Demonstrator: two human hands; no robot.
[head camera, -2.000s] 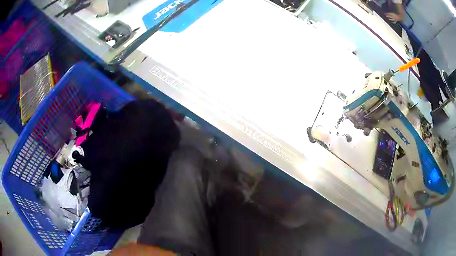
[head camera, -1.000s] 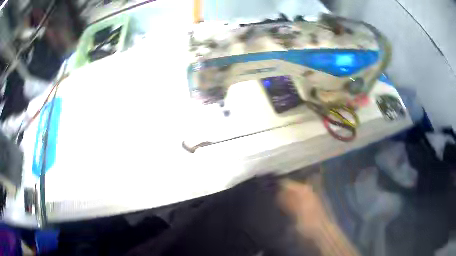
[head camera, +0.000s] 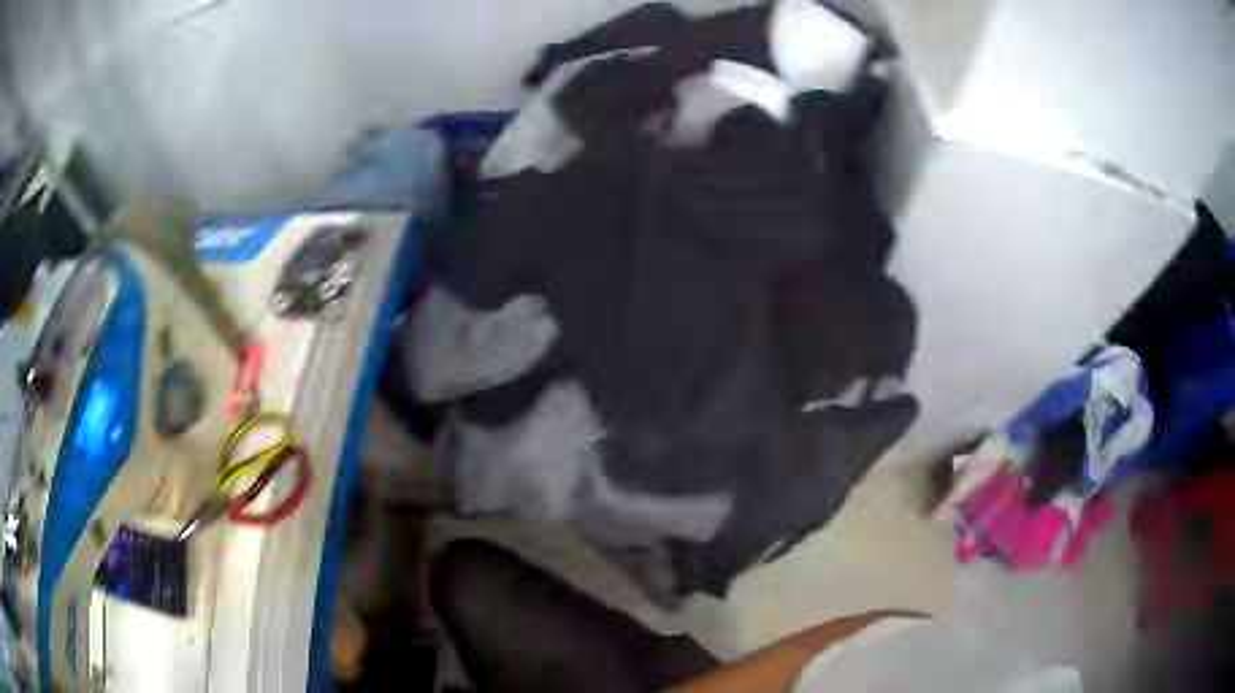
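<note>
A large pile of black and grey garment pieces (head camera: 677, 271) with some white parts fills the middle of the view, right of the machine table. A bare forearm (head camera: 772, 653) with a white sleeve crosses the bottom edge. It appears to be my right arm, and its hand is cut off. A small blurred skin-toned patch lies low beside the table edge; I cannot tell if it is my left hand. A dark rounded shape (head camera: 542, 616), perhaps my trouser leg, is below the pile.
At left is the white table edge (head camera: 291, 542) with the sewing machine head (head camera: 102, 393), red and yellow scissors (head camera: 264, 471), a dark phone (head camera: 144, 569) and a cluster of metal bits (head camera: 320, 271). Pink, white and blue cloth (head camera: 1029, 501) is at right. A pale panel (head camera: 1029, 271) stands behind.
The view has swung right, from basket and table to the garment pile. The machine now shows at the left edge. The hand seen near the black lap cloth has left the picture.
</note>
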